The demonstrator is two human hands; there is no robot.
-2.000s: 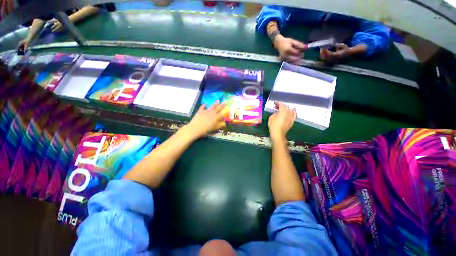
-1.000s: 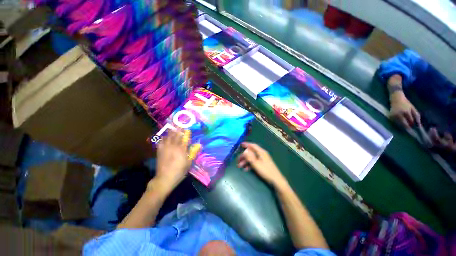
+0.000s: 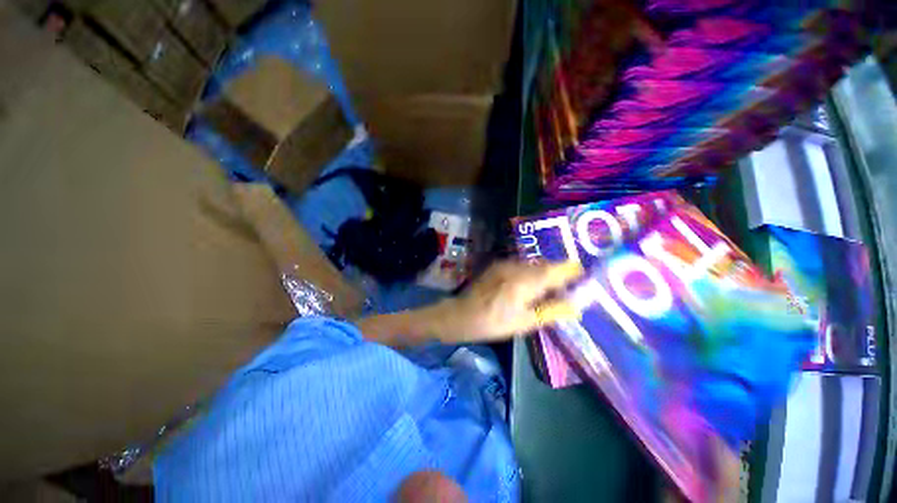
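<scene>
A printed box with large white lettering (image 3: 644,285) is tilted and blurred over the green work surface. It overlaps another printed box (image 3: 561,239) beneath it. My left hand (image 3: 507,300), blurred and with yellow on its fingertips, grips the upper box's left edge. My right hand (image 3: 728,474) shows only as a blurred strip of skin at that box's lower right corner. The box hides most of it, so its grip cannot be seen.
Leaning tiers of printed boxes (image 3: 679,93) stand beyond. White bases (image 3: 802,187) and a printed lid (image 3: 831,295) lie on the conveyor at right. A large brown carton (image 3: 118,285) fills the left. Cartons (image 3: 285,108) and a dark item (image 3: 384,231) are on the blue floor.
The view has swung left towards the cartons. A printed box is now raised and tilted above another. My left hand has moved from the box's top to its edge; my right hand is mostly hidden.
</scene>
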